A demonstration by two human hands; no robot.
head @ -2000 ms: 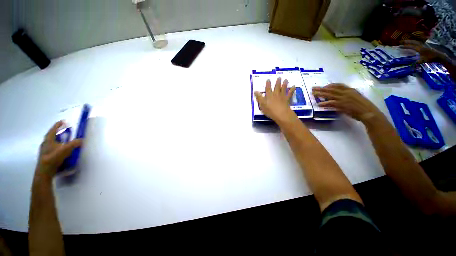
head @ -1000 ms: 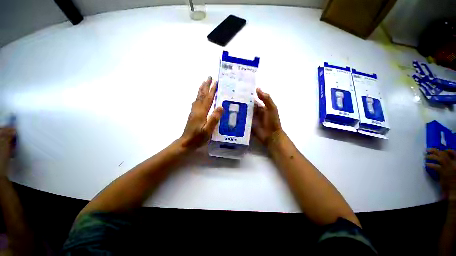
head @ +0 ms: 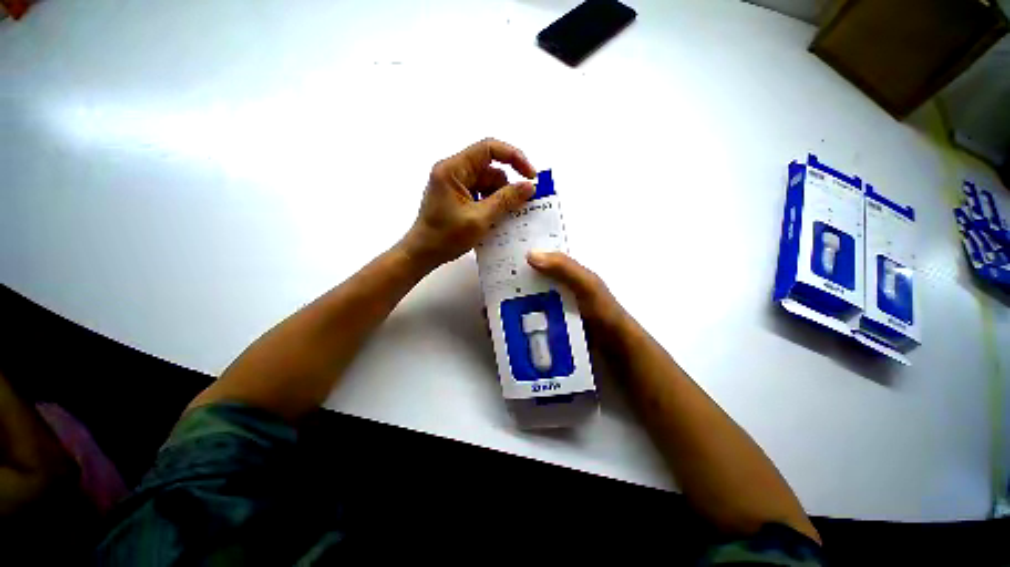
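A tall white and blue retail box (head: pixel 537 299) lies in front of me, its blue picture panel with a white device near its lower end. A blue flap stands at its top end. My left hand (head: pixel 471 199) pinches at the top flap with thumb and forefinger. My right hand (head: pixel 581 294) grips the box's right side, thumb on its front; its other fingers are hidden behind the box. The box's bottom flap hangs at the near end.
Two similar boxes (head: pixel 833 249) stand side by side at the right, flaps open. A black phone (head: pixel 587 30) and a brown carton (head: pixel 910 47) are at the back. Blue-and-white pieces (head: pixel 983 238) lie at the far right edge. Another person's arm shows at lower left.
One box has come from the group at the right to in front of me. My left hand has moved from its side up to its top flap. The view has turned, shifting the waiting boxes rightward.
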